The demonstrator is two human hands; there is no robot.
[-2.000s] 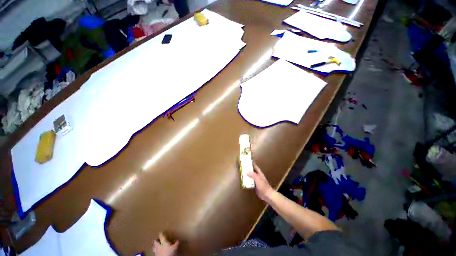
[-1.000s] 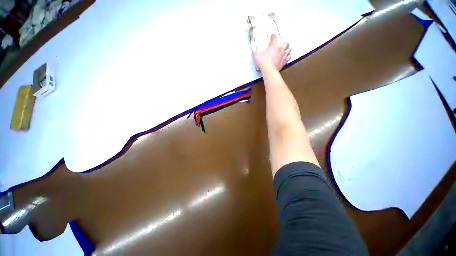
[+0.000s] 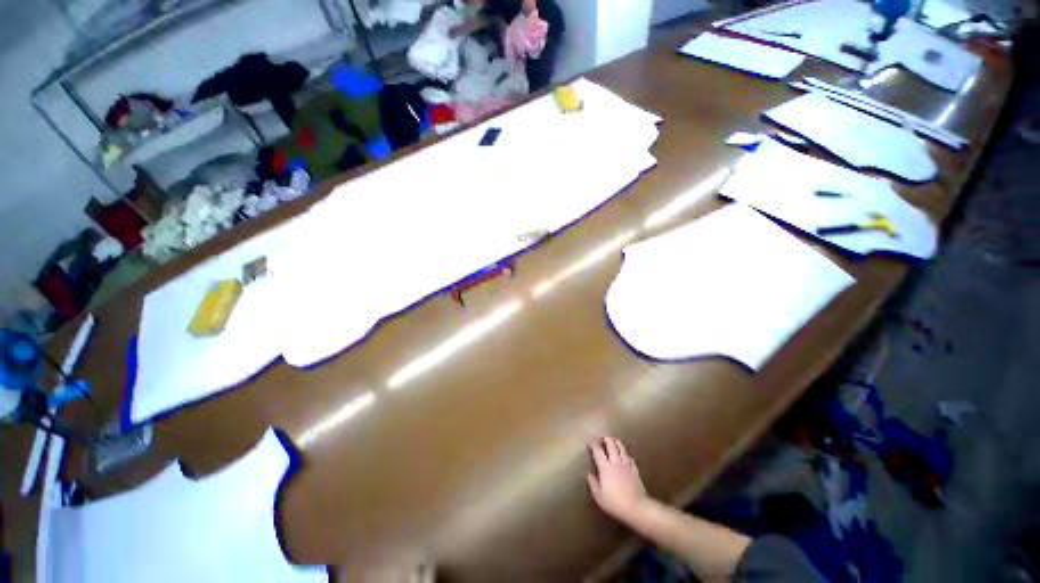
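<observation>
My right hand (image 3: 617, 478) is over the bare brown table near its front edge, holding nothing. My left hand (image 3: 417, 571) is blurred and cut off by the bottom edge. A large white-topped fabric lay (image 3: 388, 245) with blue edges lies across the table. A yellow weight (image 3: 216, 308) and a small grey box-like weight (image 3: 254, 269) sit at its left end. A pale block (image 3: 533, 237) lies near its front edge, washed out by glare. Another yellow weight (image 3: 568, 99) and a small dark object (image 3: 489, 137) are at the far end.
Cut panels lie right (image 3: 730, 285) and front left (image 3: 171, 524). Red and blue strips (image 3: 484, 280) lie beside the lay. A yellow-and-black tool (image 3: 861, 227) rests on another panel. A blue machine (image 3: 21, 362) stands at the left edge. Scraps cover the floor (image 3: 878, 444). A person (image 3: 547, 40) is behind.
The pale block went from my right hand onto the lay and is now let go. My right hand has come back to the table's front side. The view has swung back to show more of the room.
</observation>
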